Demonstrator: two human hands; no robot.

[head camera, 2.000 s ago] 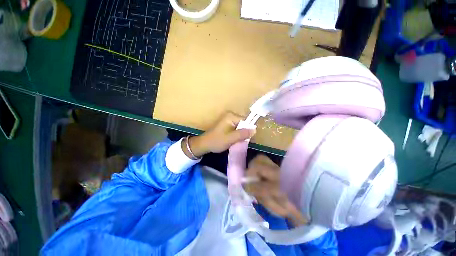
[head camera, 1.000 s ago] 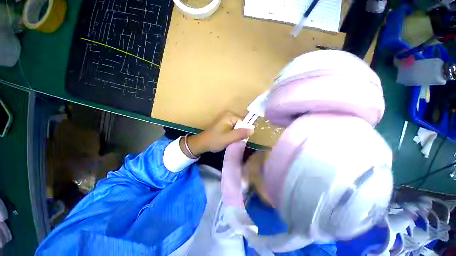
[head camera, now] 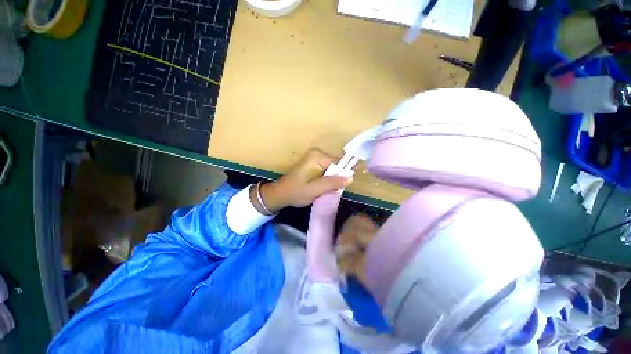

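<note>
White headphones (head camera: 470, 276) with pink ear cushions are held over the bench's front edge, the two cups at the right. My left hand (head camera: 308, 181) grips the band at the white slotted slider joint (head camera: 344, 166), thumb on top. The pink headband pad (head camera: 322, 238) runs down from it towards my lap. My right hand (head camera: 356, 245) is behind the band and the lower cup, blurred and partly hidden; what its fingers hold or touch cannot be made out.
The tan board (head camera: 277, 104) bears a white tape roll (head camera: 273, 5), a printed sheet (head camera: 450, 15), dark tweezers (head camera: 455, 62) and a black cylinder (head camera: 499, 41). A black gridded mat (head camera: 162, 69) is left. Blue trays (head camera: 578, 148), a crumpled tissue (head camera: 588, 190) and white headphones (head camera: 588, 301) are right.
The ear cups have shifted, the upper one lower than a second ago. My left hand keeps its grip at the slider joint. More of my right hand shows than one second ago.
</note>
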